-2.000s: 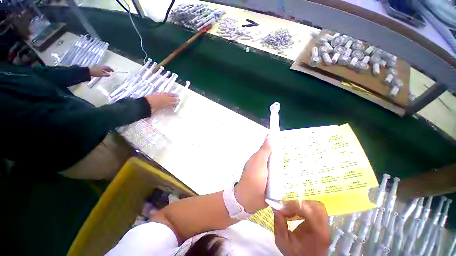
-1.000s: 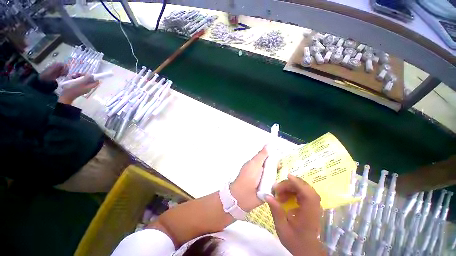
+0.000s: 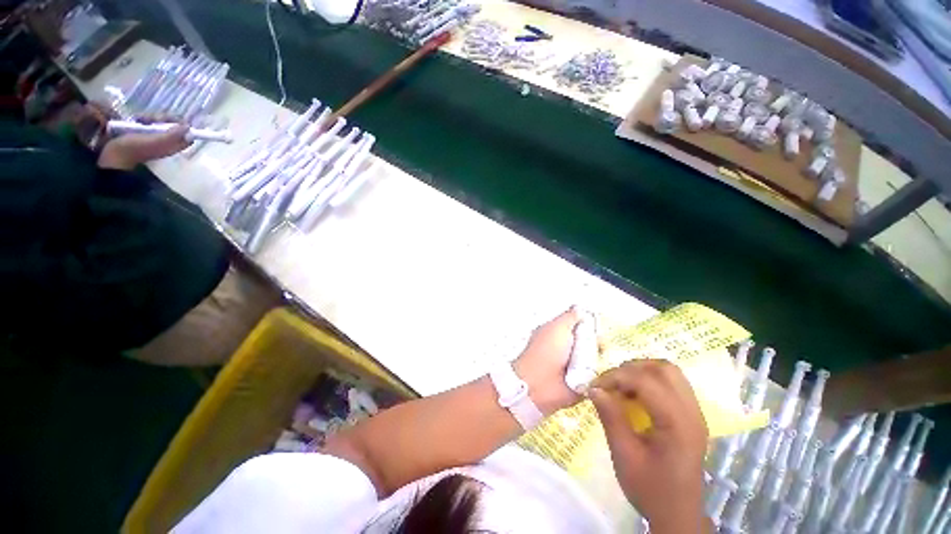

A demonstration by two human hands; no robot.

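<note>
My left hand (image 3: 550, 360), with a pale band at the wrist, is closed round a white wand (image 3: 584, 355), its barrel end towards me. My right hand (image 3: 657, 417) is at the wand's near end, thumb and forefinger pinched together. Whether a label is between them is too small to tell. The yellow label sheet (image 3: 693, 332) with rows of print lies curled behind and under my hands. How it is held is hidden. Rows of wands (image 3: 798, 443) stand at the lower right.
A yellow crate (image 3: 224, 422) with mixed parts is at lower left. A co-worker in dark sleeves (image 3: 78, 250) holds a wand beside piled wands (image 3: 297, 172). Across the green belt (image 3: 490, 156) are white cylindrical parts on cardboard (image 3: 667, 141), small loose parts and cutters (image 3: 533, 34).
The wand has tilted down from upright in my left hand, and the sheet has curled lower behind it. My right hand stays at its near end. The co-worker has moved from the pile to holding a wand.
</note>
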